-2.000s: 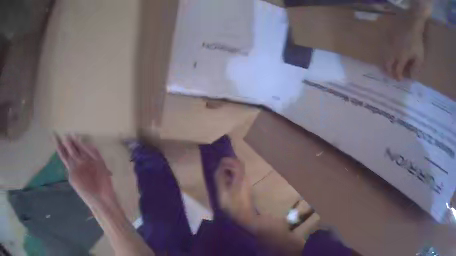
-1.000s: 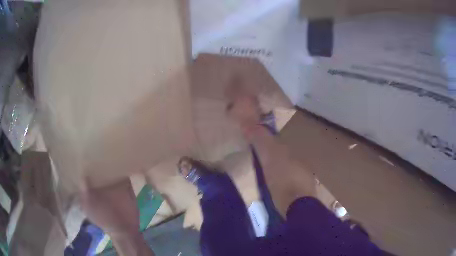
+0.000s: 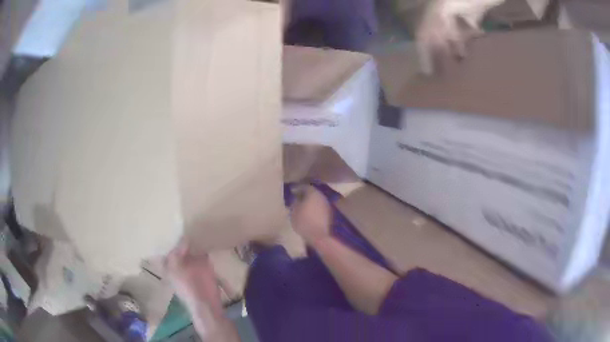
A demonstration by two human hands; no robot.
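A large plain brown carton (image 3: 227, 127) stands in front of me on the left, with its panels unfolded and blurred. My left hand (image 3: 192, 270) is at its lower edge, with the fingers against the board and gripping it. My right hand (image 3: 312, 212) is beside the carton's lower right edge, above my purple-clothed leg. Its fingers are curled, and blur hides whether they hold anything. A white retail box (image 3: 468, 174) with dark print lies at the right, with brown board over its top.
Another person's hand (image 3: 445, 33) is above the white box at the top. A purple-clothed person (image 3: 331, 20) is behind the carton. Brown cardboard (image 3: 401, 227) lies along the white box. A green and grey floor patch (image 3: 175, 320) shows at the bottom left.
The brown carton has turned and shows a wider pale panel. My left hand has moved right along its lower edge. My right hand has dropped from the brown flap towards my leg.
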